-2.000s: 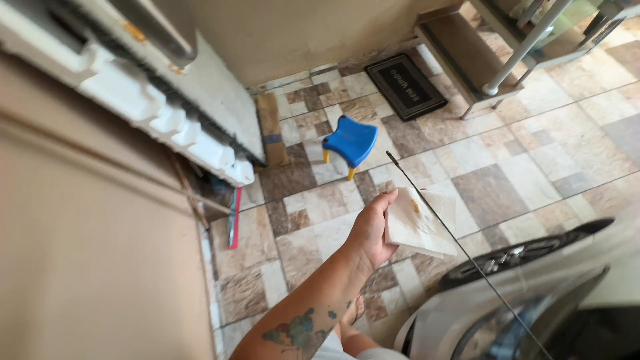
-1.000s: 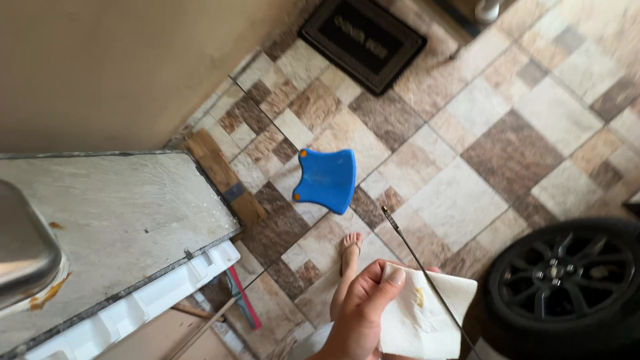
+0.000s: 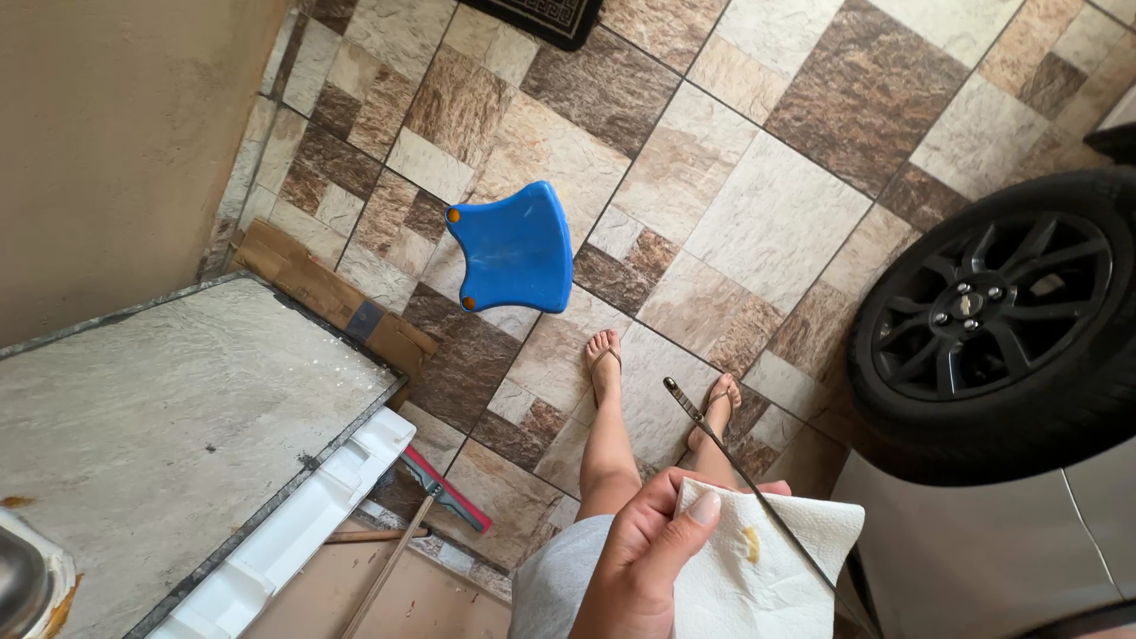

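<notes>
My left hand [image 3: 661, 550] reaches up from the bottom and pinches a folded white paper towel [image 3: 754, 595], thumb on top and fingers behind it. The towel bears a small yellow-brown stain. A thin metal oil dipstick [image 3: 754, 488] slants across the towel, its flat, holed tip [image 3: 683, 399] pointing up and left past the hand. Whether the rod touches the paper cannot be told. Its other end runs toward the bottom right, where it is hidden or out of view. My right hand is out of view.
On the patterned tile floor stands a blue plastic stool [image 3: 519, 253]. At right is a car wheel [image 3: 985, 311] beside silver bodywork [image 3: 985, 541]. Left are a stone countertop [image 3: 186, 435], flattened cardboard [image 3: 302, 275] and a red-and-grey floor squeegee [image 3: 448, 488]. A dark doormat [image 3: 550, 13] lies at the top.
The view has turned and tilted down toward my feet; the steps seen earlier are out of frame. My left hand still holds the towel beneath the dipstick.
</notes>
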